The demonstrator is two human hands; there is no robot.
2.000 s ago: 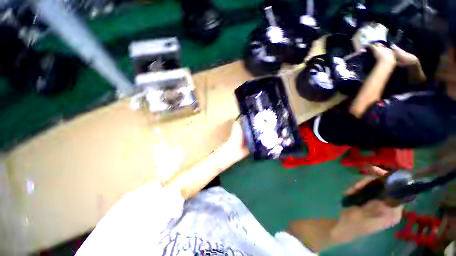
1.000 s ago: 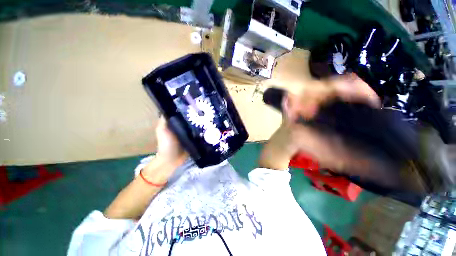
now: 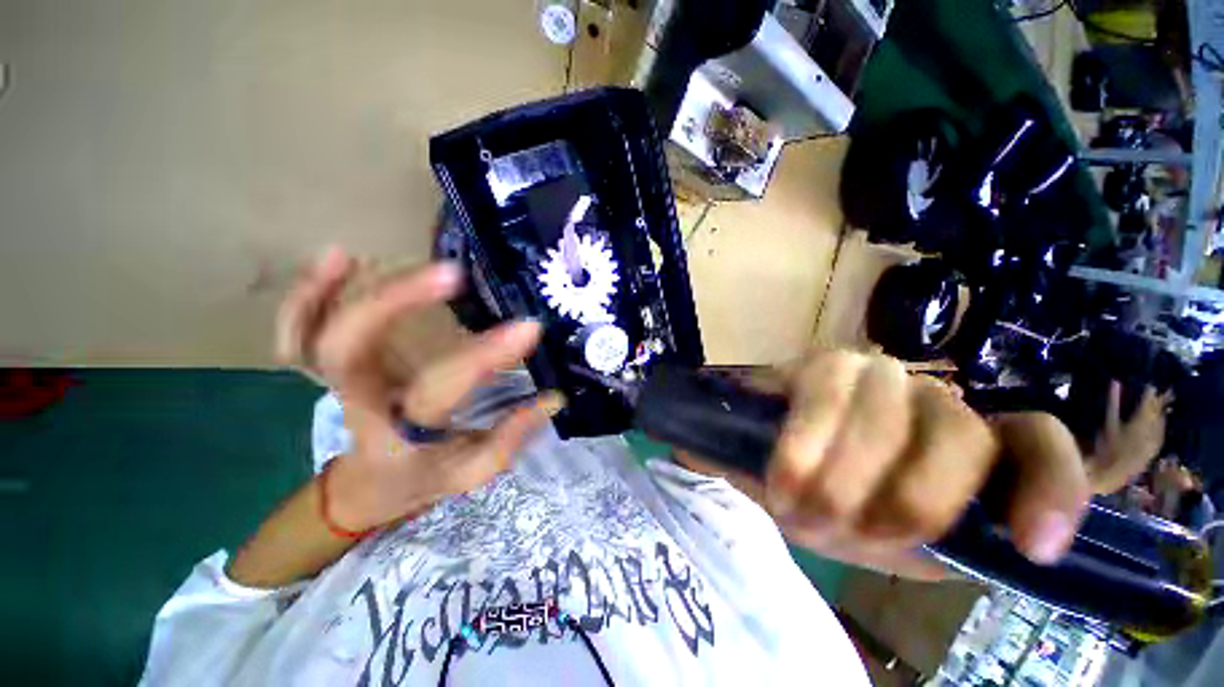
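Observation:
A black oblong housing (image 3: 667, 242) lies open side up in front of me, at the bench edge. Inside it are a white toothed gear (image 3: 579, 278), a pale strip across the gear and a plain silver-white disc (image 3: 605, 349). My left hand (image 3: 423, 369) is beside the housing's left side, fingers spread and slightly blurred, fingertips near its lower left edge. My right hand (image 3: 893, 456) is closed around a thick black power screwdriver (image 3: 711, 416). The screwdriver's front end is at the housing's lower right part; its tip is too small to tell whether it touches a screw.
A silver metal screw feeder (image 3: 772, 94) stands on the tan bench (image 3: 269, 175) beyond the housing. Black units (image 3: 926, 175) with white parts are at the right. Another person's hand (image 3: 1128, 436) shows at the right. A small white disc (image 3: 557, 23) lies near the top.
The screwdriver has come from beside the feeder to the housing's lower end. My left hand has opened from its hold on the housing's side. The housing has shifted slightly right in view.

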